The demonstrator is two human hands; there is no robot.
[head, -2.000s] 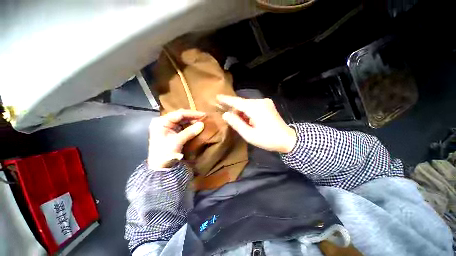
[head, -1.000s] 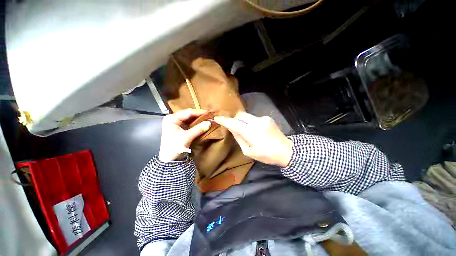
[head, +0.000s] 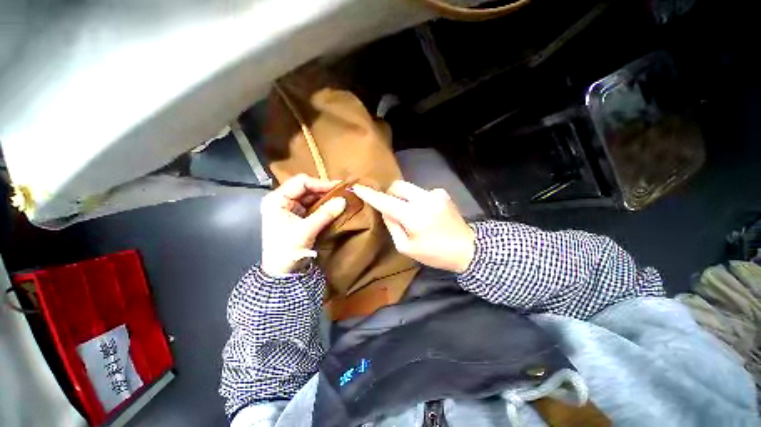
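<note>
A tan-brown cloth bag part point(head: 355, 138) lies bunched over the dark aproned lap, a pale narrow line running along it. My left hand point(head: 296, 218) pinches an orange-brown leather trim band point(head: 344, 205) between thumb and fingers. My right hand point(head: 424, 223) is at the same spot, its fingertips together against the trim's right end. A tiny red spot shows at the right fingertips; whether a thin tool is held there is too small to tell. Another orange-brown patch point(head: 360, 304) shows on the cloth near the lap.
A white-covered table point(head: 167, 92) fills the upper left, with a tan strap point(head: 476, 12) over its edge. A red bin point(head: 104, 325) with a white label is at lower left. A clear plastic tub point(head: 647, 138) is at right. Crumpled cloth point(head: 730, 308) lies at the far right.
Since two seconds ago, my right hand has moved from above the cloth to my left fingertips, and the trim stands raised between them. Over the last second the hands have hardly moved.
</note>
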